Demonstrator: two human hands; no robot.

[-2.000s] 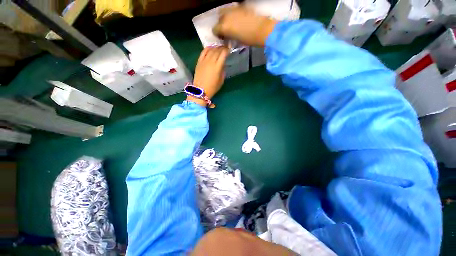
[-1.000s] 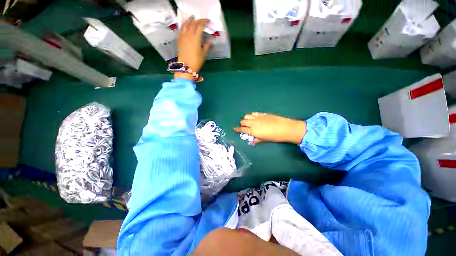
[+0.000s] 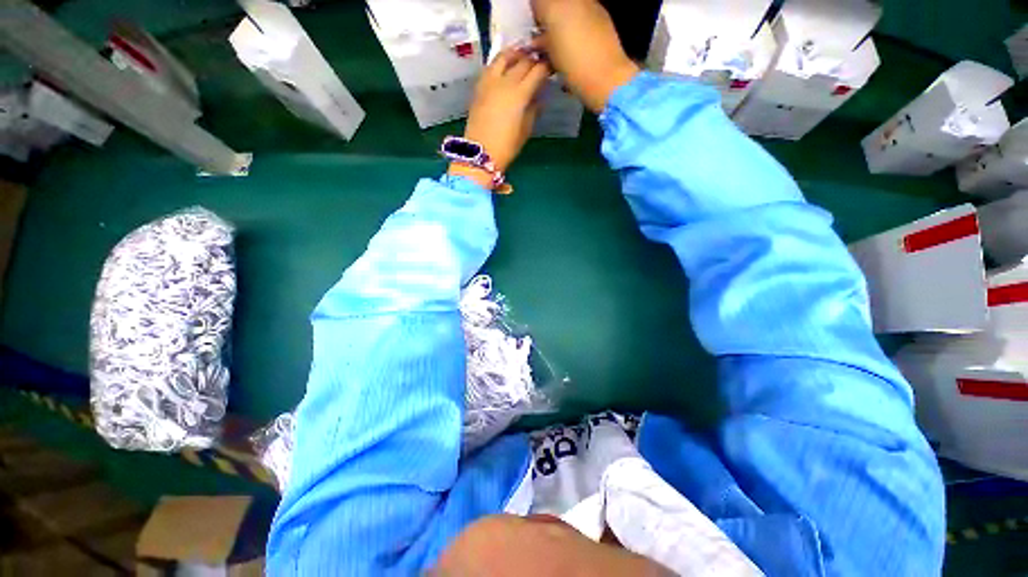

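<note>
My left hand point(image 3: 504, 107) is at the near left side of a white retail box point(image 3: 559, 116), its fingers holding the box near the top. My right hand point(image 3: 581, 47) is over the top of the same box, with its fingertips close to my left fingers. Whether it holds a cable is hidden. The cable pile point(image 3: 496, 366) lies in an open clear plastic bag in front of my body, partly covered by my left sleeve.
More retail boxes point(image 3: 426, 68) stand along the far side, including two at right of my hands point(image 3: 806, 73). A full bag of cables point(image 3: 165, 327) lies at left. Larger red-striped white cartons point(image 3: 930, 282) are at right. A brown carton point(image 3: 192, 530) is at lower left.
My right hand has moved from the white cable on the green surface up to the box, and that cable no longer shows there. My left hand has moved right, to this box.
</note>
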